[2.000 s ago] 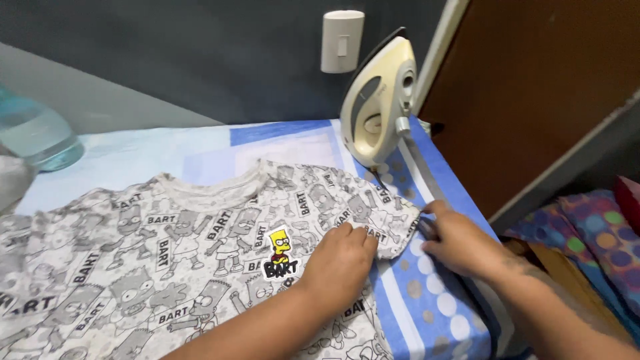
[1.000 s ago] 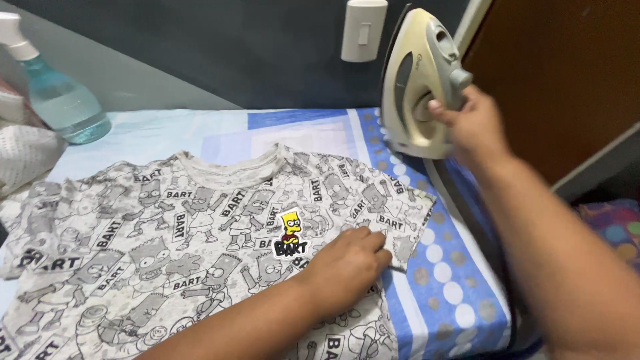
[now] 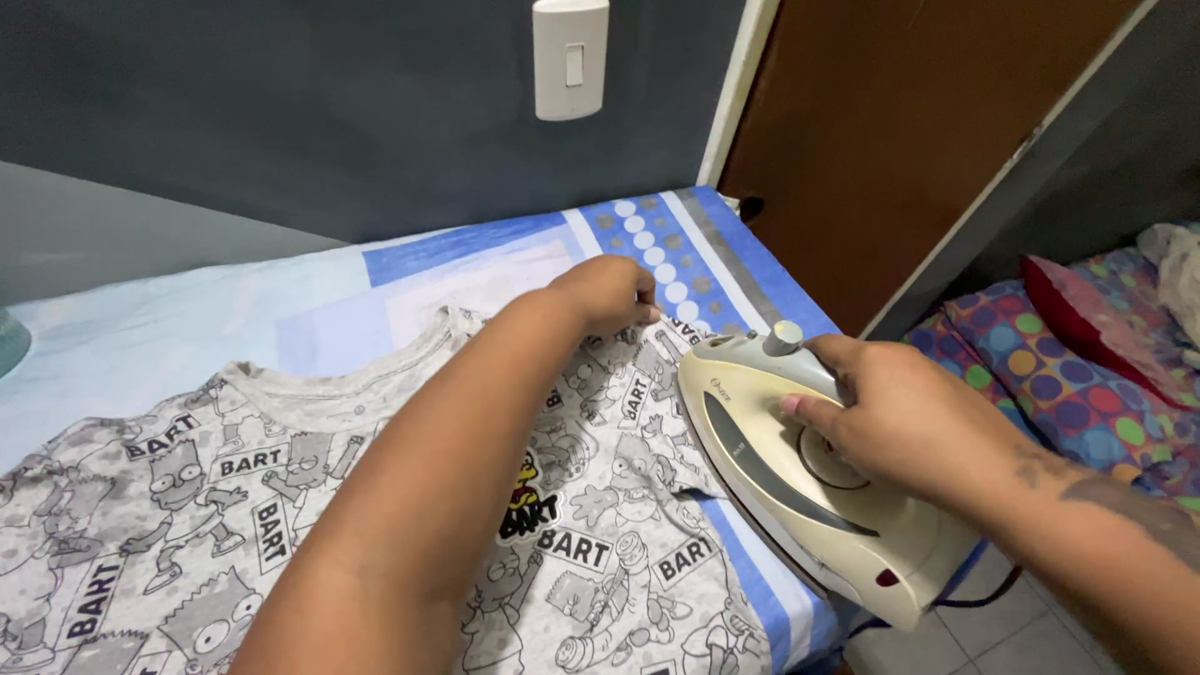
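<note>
A grey cartoon-print T-shirt [image 3: 309, 497] lies spread over a table with a blue and white patterned cloth [image 3: 469, 272]. My left hand [image 3: 614, 295] pinches the shirt near the top of the right-side shoulder, its forearm crossing over the neckline and part of the coloured chest print. In my right hand [image 3: 872, 412] is the handle of a cream and grey clothes iron [image 3: 778, 469]. The iron is tilted, its tip up by the sleeve and its edge along the sleeve's outer side; how much of its soleplate touches the cloth is hidden.
A dark wall with a white light switch [image 3: 570, 61] rises behind the table. To the right stand a brown door [image 3: 900, 122] and a polka-dot fabric heap [image 3: 1050, 356]. The iron's cord [image 3: 984, 598] hangs past the table's right edge. A teal bottle [image 3: 11, 342] shows at the far left.
The iron, upright at the back of the table earlier, has come forward to the sleeve in my right hand. My left hand has moved from the shirt's chest up to the shoulder.
</note>
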